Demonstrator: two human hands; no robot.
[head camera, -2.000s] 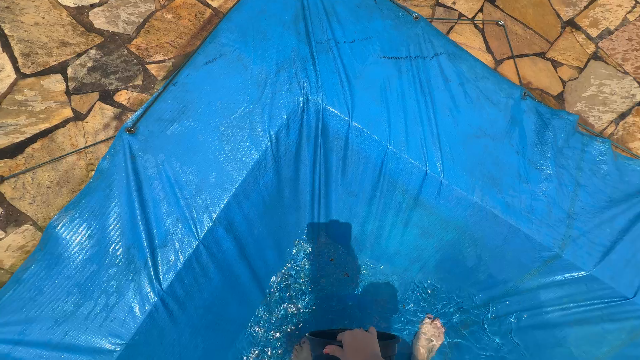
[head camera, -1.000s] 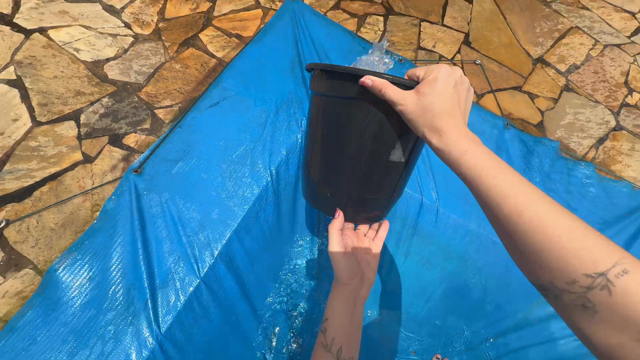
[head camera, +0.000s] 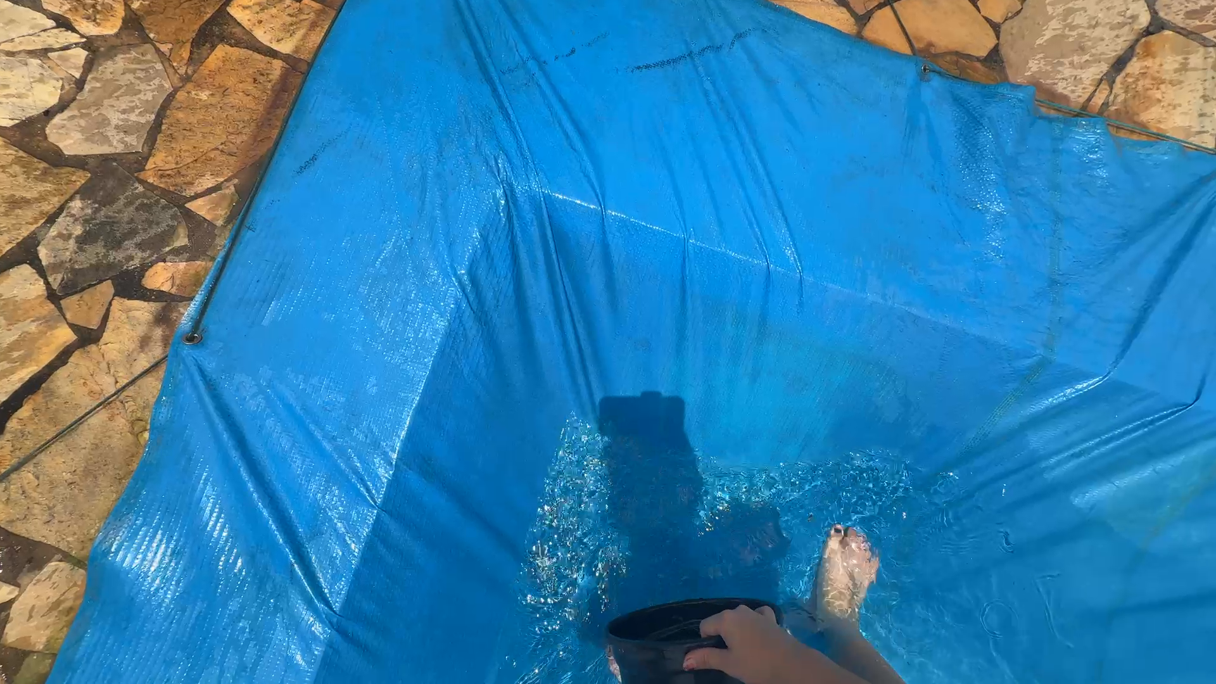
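Observation:
At the bottom of the head view, my right hand (head camera: 750, 646) grips the rim of a black plastic bucket (head camera: 655, 624). The bucket is low, at the shallow water (head camera: 864, 484) that lies in a blue tarpaulin (head camera: 361, 228); its lower part is cut off by the frame edge. My left hand is out of view. A bare foot (head camera: 845, 575) stands in the water just right of the bucket. A dark shadow (head camera: 651, 475) falls over the water and tarpaulin beyond the rim.
Irregular stone paving (head camera: 104, 228) borders the tarpaulin at left and upper right. A metal eyelet (head camera: 193, 337) with a cord (head camera: 85, 418) holds the left edge, and another eyelet (head camera: 926, 69) sits at the upper right. Folds and a raised ledge run around the tarpaulin's corner.
The bucket, held up in both hands with water splashing beyond its rim a second ago, is now low at the water. My left hand has left the view.

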